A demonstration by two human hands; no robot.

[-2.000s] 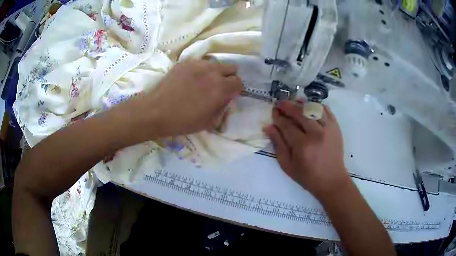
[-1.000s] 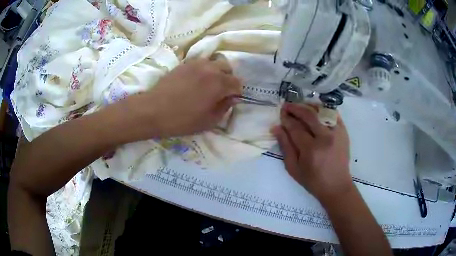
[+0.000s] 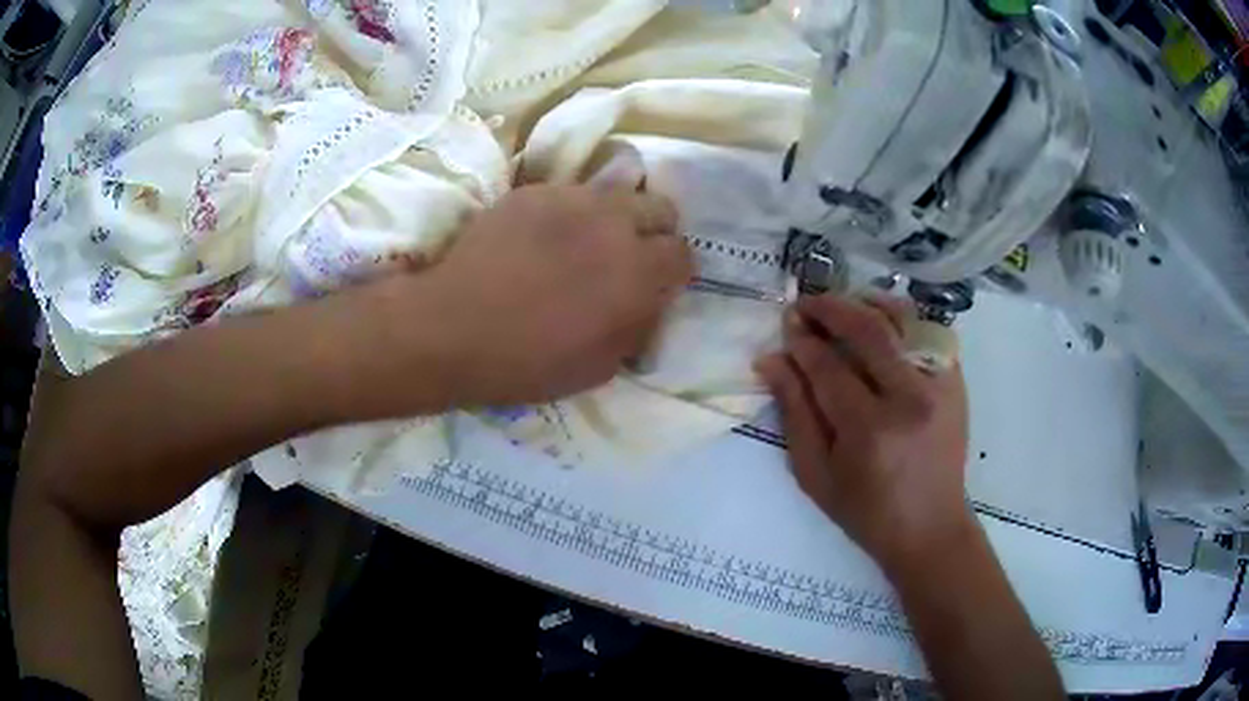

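Note:
The cream floral garment [image 3: 343,178] lies heaped on the left of the machine bed and runs under the presser foot [image 3: 815,263]. A ladder-lace trim [image 3: 733,251] leads to the foot. My left hand [image 3: 569,295] is on the cloth left of the foot and holds thin silver tweezers or an awl [image 3: 740,289], its tip pointing at the foot. My right hand [image 3: 877,411] lies on the cloth and bed just in front of the foot, fingertips beside the tool's tip. Whether it grips cloth is hidden.
The white machine head [image 3: 945,130] stands at upper right. A small cream knob [image 3: 931,342] is behind my right hand. Black thread snips [image 3: 1146,555] lie at the right of the bed. A printed ruler [image 3: 616,555] follows the front edge. A brown cardboard box [image 3: 267,603] is at lower left.
The view has shifted, so the machine head appears farther right. Both hands stay near the foot, and the silver tool still points to it.

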